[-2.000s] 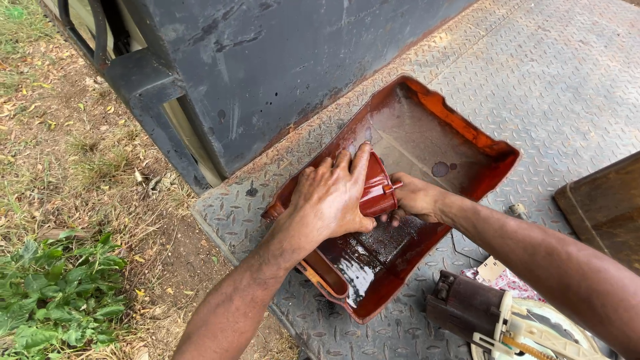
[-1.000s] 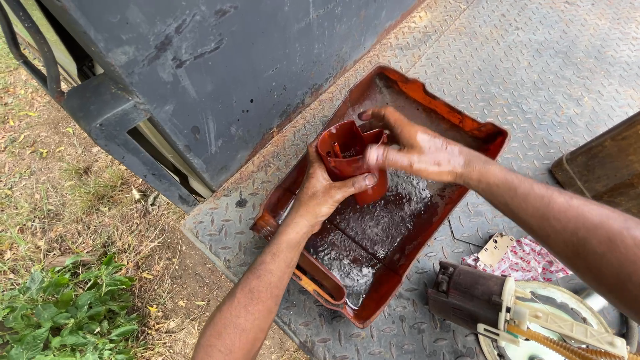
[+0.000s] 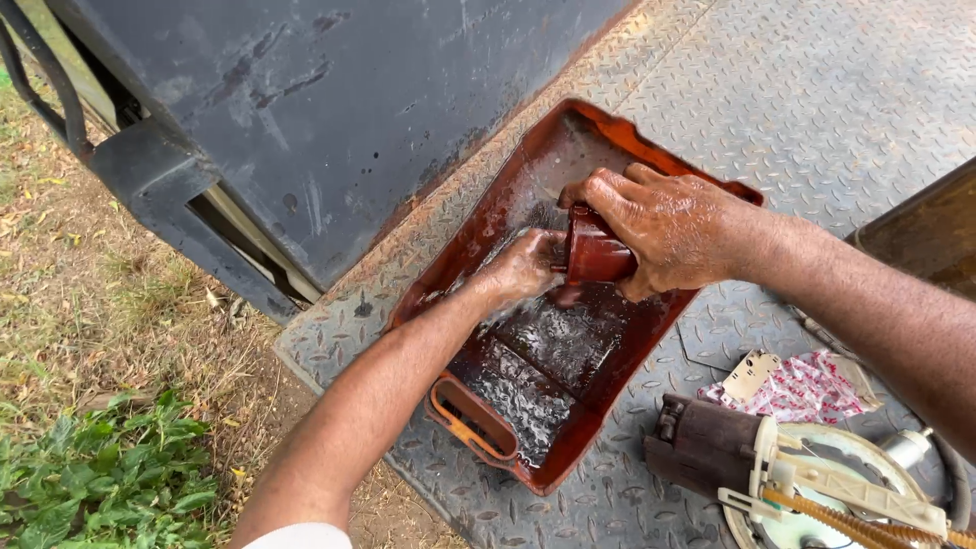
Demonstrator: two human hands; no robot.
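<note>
A reddish-brown plastic tray (image 3: 526, 473) with dark liquid in its lower part lies tilted across the metal deck. Over it, my right hand (image 3: 663, 229) grips a dark red plastic cup (image 3: 598, 248) from above and the right side. My left hand (image 3: 526, 263) is at the cup's left end, its fingertips partly hidden behind it; the cup lies on its side between both hands. Both hands look wet. The inside of the cup is hidden.
A fuel pump module (image 3: 709, 446) with a ribbed hose lies on the diamond-plate deck (image 3: 801, 91), beside a crumpled red-and-white wrapper (image 3: 816, 385). A brown container (image 3: 926, 229) stands at right. A grey metal panel (image 3: 320, 114) rises behind the tray. Grass and leaves lie beyond the deck's left edge.
The cup was upright in my left hand with its opening showing; now it is tipped on its side. My right hand has closed over it, and my left has moved to its end.
</note>
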